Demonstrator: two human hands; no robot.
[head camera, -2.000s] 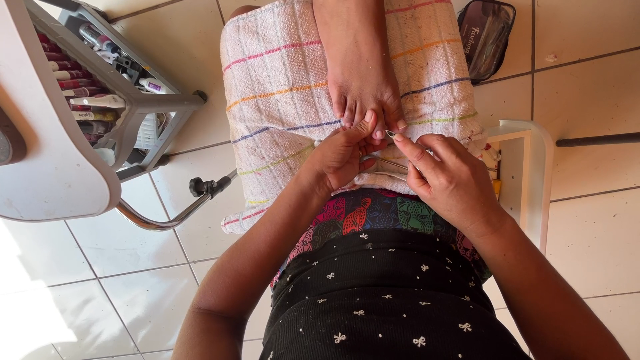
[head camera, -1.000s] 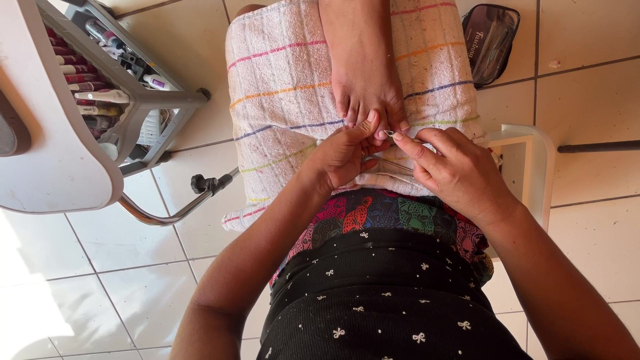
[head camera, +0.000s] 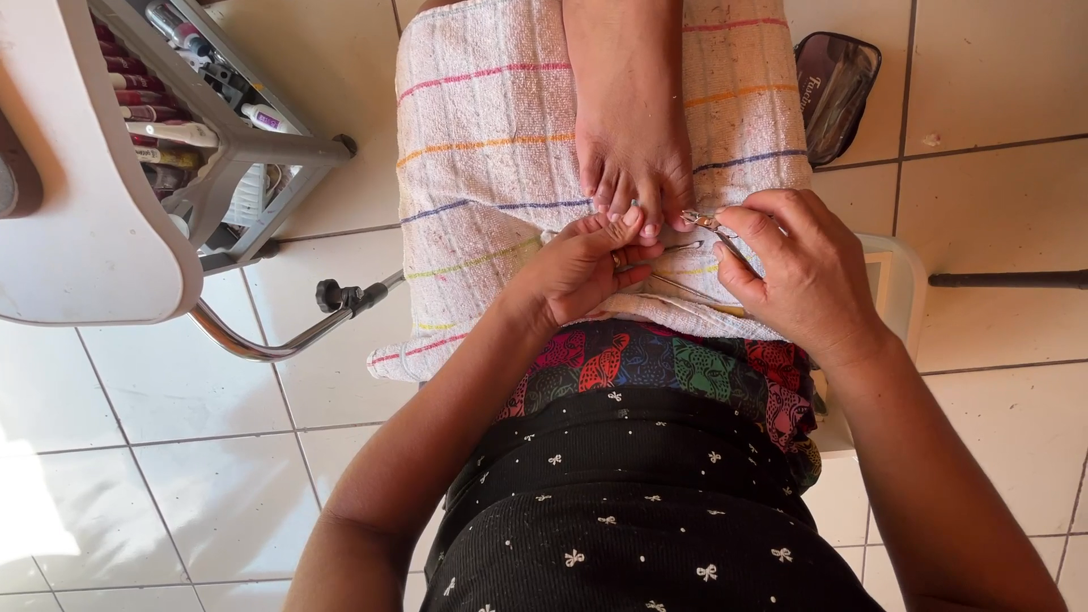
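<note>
Another person's bare foot (head camera: 633, 127) rests on a striped towel (head camera: 484, 110) spread over my lap. My left hand (head camera: 586, 268) holds the foot's toes from below, its thumb against a toe beside the big toe. In my right hand (head camera: 786, 259) is a pair of metal cuticle nippers (head camera: 707, 223), its jaws just right of the big toe. Whether the jaws touch the toe I cannot tell. A thin metal tool (head camera: 682, 246) shows by my left fingertips, and another thin metal tool (head camera: 688, 290) lies on the towel between my hands.
On the left stands a grey cart (head camera: 280, 150) holding several nail polish bottles (head camera: 153, 112), beside a white tabletop (head camera: 93, 229). A chrome bar with a black knob (head camera: 330, 296) is near the towel. A dark zip pouch (head camera: 840, 98) lies on the tiled floor at upper right.
My right hand with the nippers has moved slightly right, from the toes to beside the big toe. My left hand stays at the toes.
</note>
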